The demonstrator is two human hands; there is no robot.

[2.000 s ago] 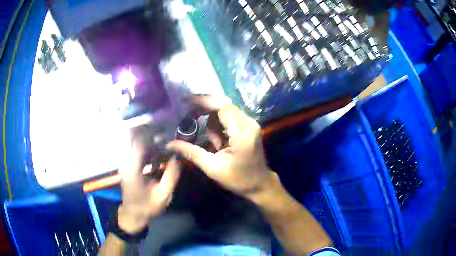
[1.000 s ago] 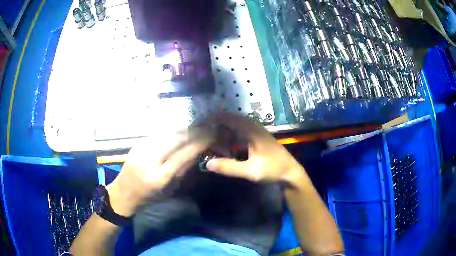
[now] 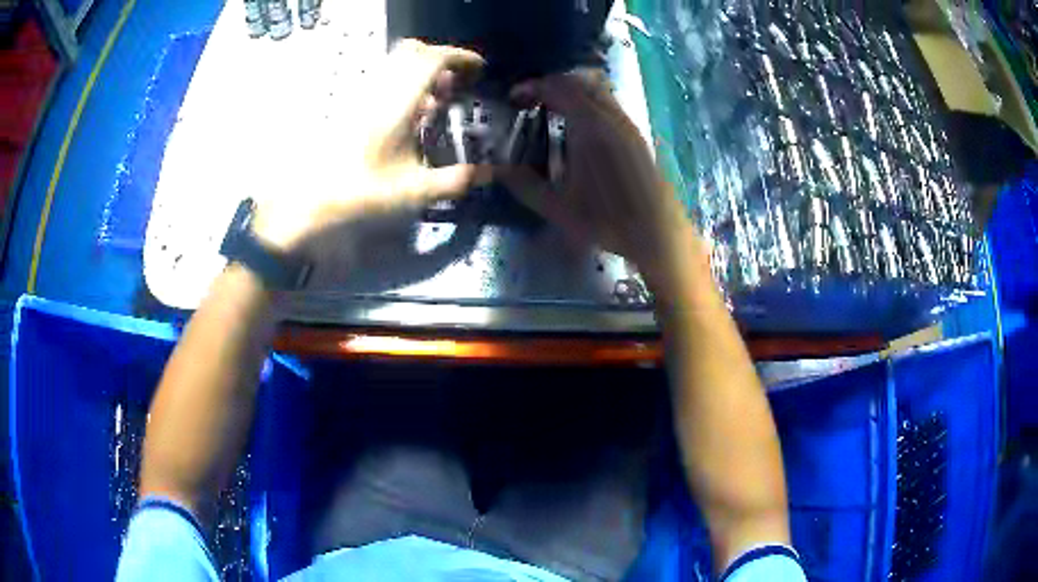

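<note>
My left hand (image 3: pixel 376 182) and my right hand (image 3: pixel 603 159) are both over the fixture (image 3: pixel 489 136), below the dark marking head (image 3: pixel 495 28). The thumb of my left hand reaches towards the fixture's near side, with the fingers curled at its far left. The fingers of my right hand are over its right side, shadowed and blurred. Shiny upright metal shapes show between my hands; whether they are parts or pieces of the fixture is unclear. Whether either hand grips a part is hidden by fingers and blur.
The white perforated plate (image 3: pixel 216 193) has a few standing metal parts (image 3: pixel 273 17) at its far left. A plastic-lined tray of silver parts (image 3: pixel 820 159) lies right, beyond a green strip (image 3: pixel 669 102). Blue bins (image 3: pixel 68 398) (image 3: pixel 831 466) flank me. The orange bench edge (image 3: pixel 455 347) runs in front.
Both hands have moved forward from the bench edge to the fixture. The dark, ring-ended cylinder seen earlier at my right hand cannot be made out now. The purple light at the fixture no longer shows.
</note>
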